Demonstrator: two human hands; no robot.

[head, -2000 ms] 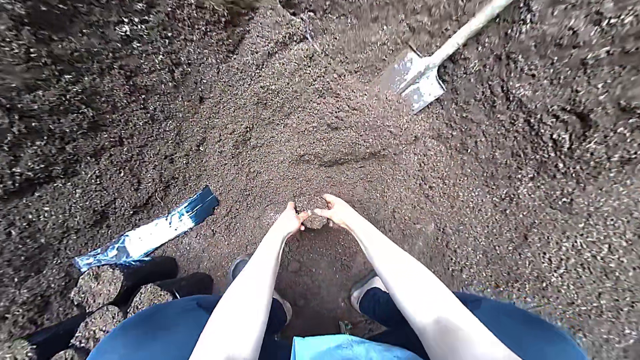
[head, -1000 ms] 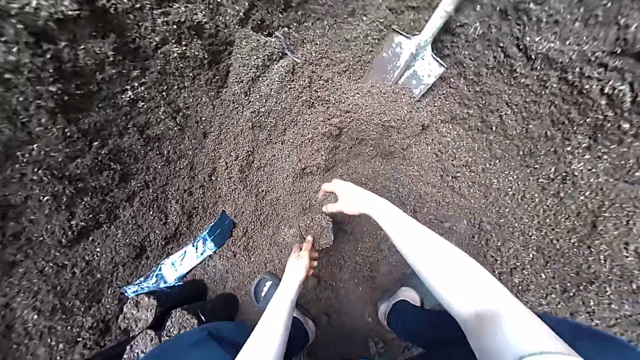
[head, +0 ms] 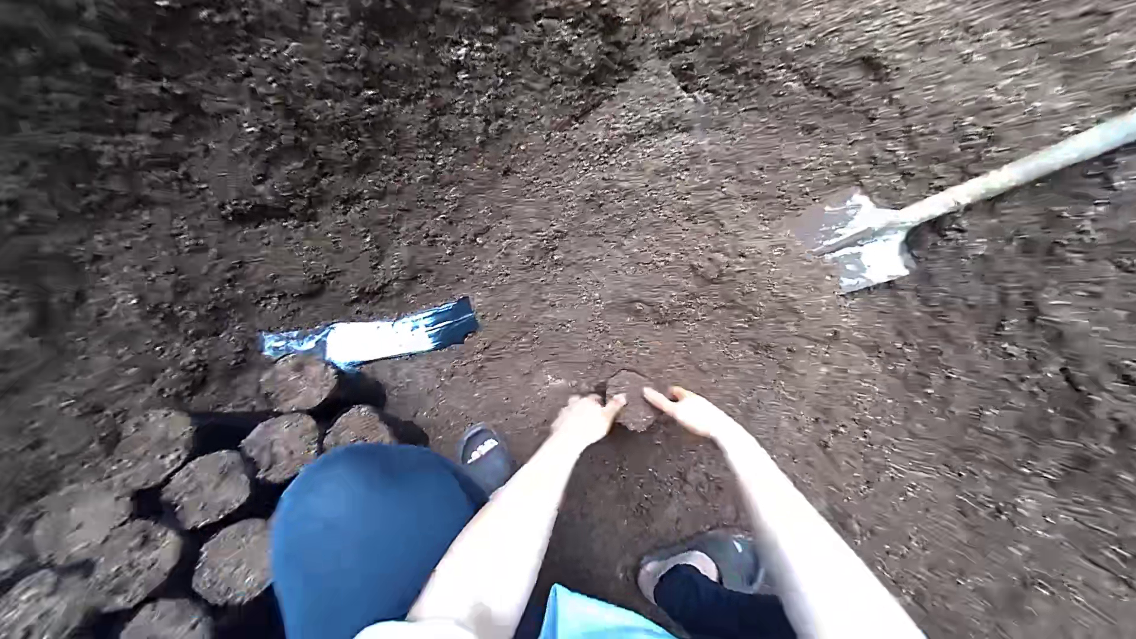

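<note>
A round, soil-filled pot or bag (head: 632, 399) stands between my two hands, its dark rim partly visible. At its left side my left hand (head: 587, 419) grips or presses the edge, with the thumb near the soil on top. My right hand (head: 692, 410) is at its right, the fingertips touching the soil or rim. Loose brown soil lies all around. To the left lies a flat stack of dark plastic bags (head: 390, 337), shining in the light.
Several soil-filled black bags (head: 209, 488) stand close together at lower left. A shovel (head: 874, 240) lies with its blade in the soil at right. My sandalled feet (head: 701, 564) are on either side below my hands. Higher, rougher soil rises at the top.
My right hand has come down from above the pot to its right side, and my left hand is now at its left. The view has shifted, showing more of the bags.
</note>
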